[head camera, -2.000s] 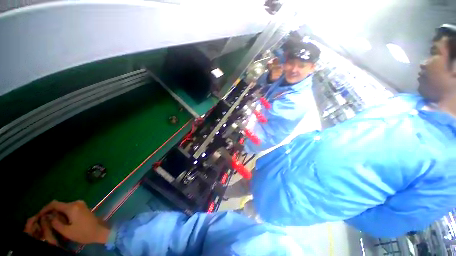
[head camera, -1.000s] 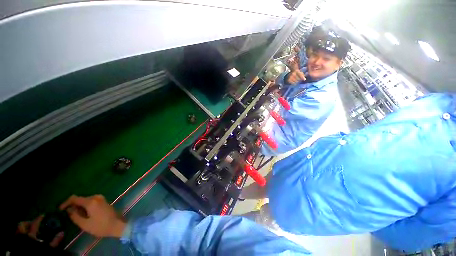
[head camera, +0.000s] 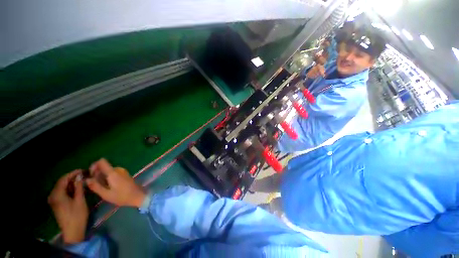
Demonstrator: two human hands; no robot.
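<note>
My left hand is at the lower left with its fingers curled around a small dark round module, which has a pale, silvery spot. My right hand meets it from the right, thumb and fingertips pinched at the module's edge. The fingers cover most of the module and blur hides its detail. Another dark round module lies on the green belt beyond my hands.
Black test fixtures with red clamp handles stand right of the belt, with red wiring behind. Metal rails run along the far side. Two people in blue smocks are at the right, one close.
My hands appear higher and further right, and my left hand now shows clearly. The fixtures, belt module and people have shifted right in view as the camera turned.
</note>
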